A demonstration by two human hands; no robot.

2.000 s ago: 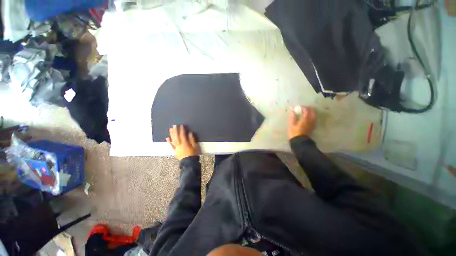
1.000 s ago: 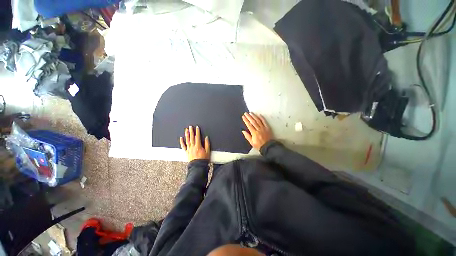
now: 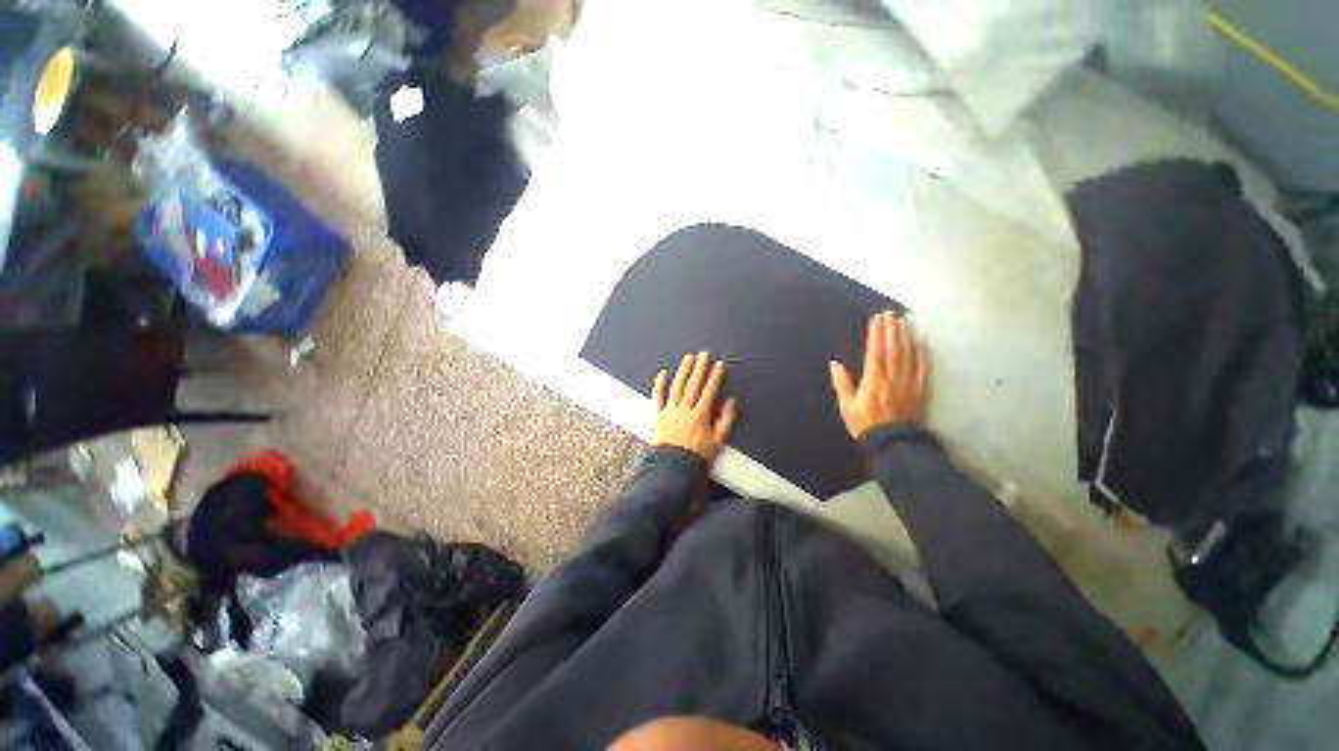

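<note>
A dark cut panel with one curved end lies flat on the pale table, close to its near edge. My left hand rests flat on the panel's near edge, fingers apart. My right hand rests flat on the panel's right end, thumb spread from the fingers. Neither hand grips anything. A small pale chip, possibly chalk, lies on the table beside my right sleeve.
A thick dark bundle of cut pieces lies at the right, by a black device with a cable. White sheets lie at the far side. A blue basket, dark cloth and plastic bags are on the floor at the left.
The view has turned, so the table and panel appear slanted. The right hand first let go of the small pale chip and moved onto the panel. Both hands now lie flat on it.
</note>
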